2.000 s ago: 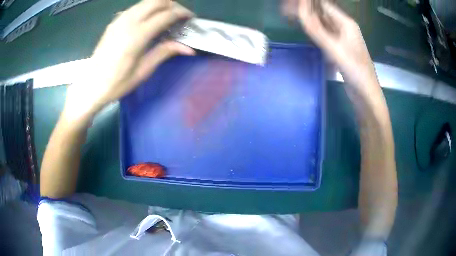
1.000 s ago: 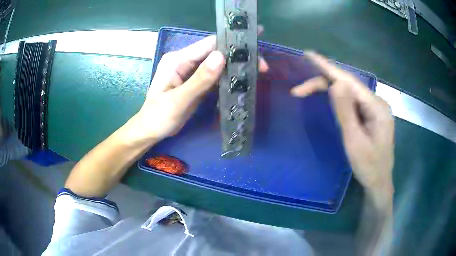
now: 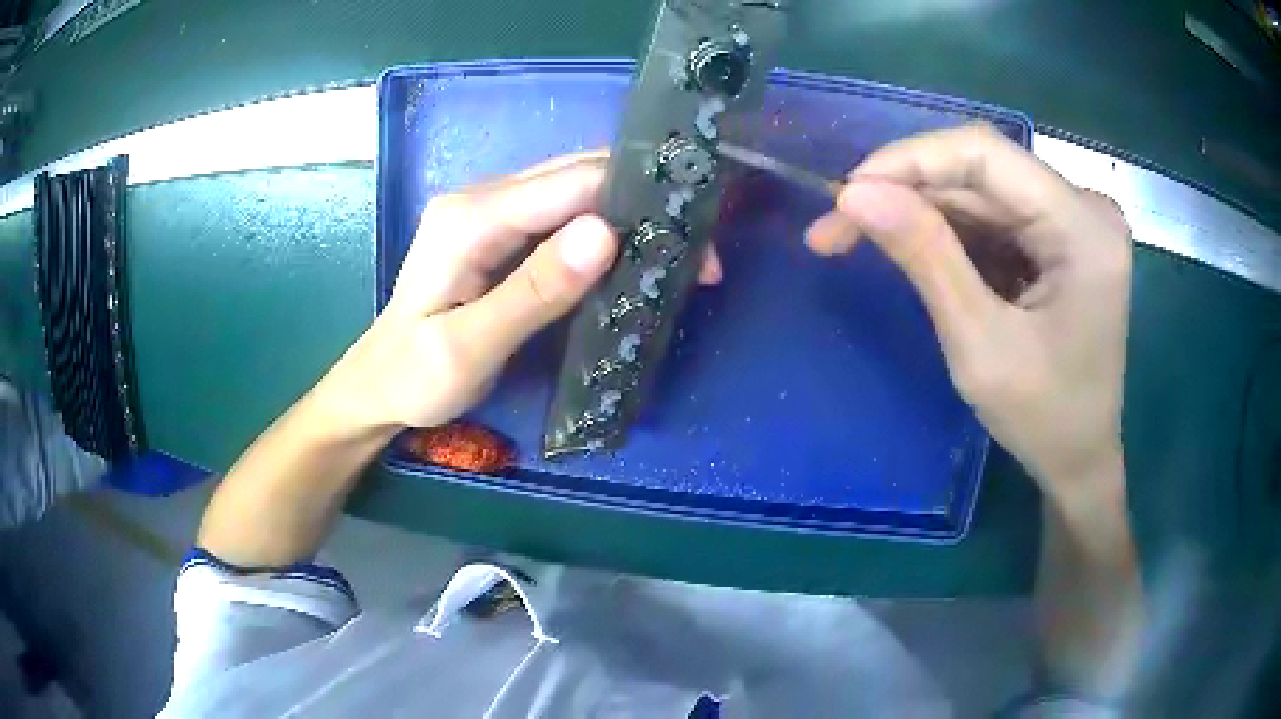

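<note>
A long grey strip fixture (image 3: 576, 368) is held tilted above the blue tray, its upper end leaning right and cut off by the top edge. A single row of dark round components (image 3: 684, 162) runs along it, with small pale bits between them. My left hand (image 3: 492, 288) grips the strip from the left, thumb on its near face, fingertips showing past its right edge. My right hand (image 3: 983, 267) holds thin tweezers (image 3: 787, 172) between thumb and fingers. They point left to the strip near the second component from the top; whether the tip touches is unclear.
The blue tray (image 3: 829, 503) lies below, with an orange-red scrap pile (image 3: 461, 448) in its near-left corner and fine specks scattered over it. A stack of black ribbed strips (image 3: 87, 309) stands at the far left. Another person's sleeve (image 3: 42, 457) shows at the left edge.
The strip has gone from upright to tilted, and its face with pale bits now shows. My right hand has moved closer to the strip, and the tweezers now show in it.
</note>
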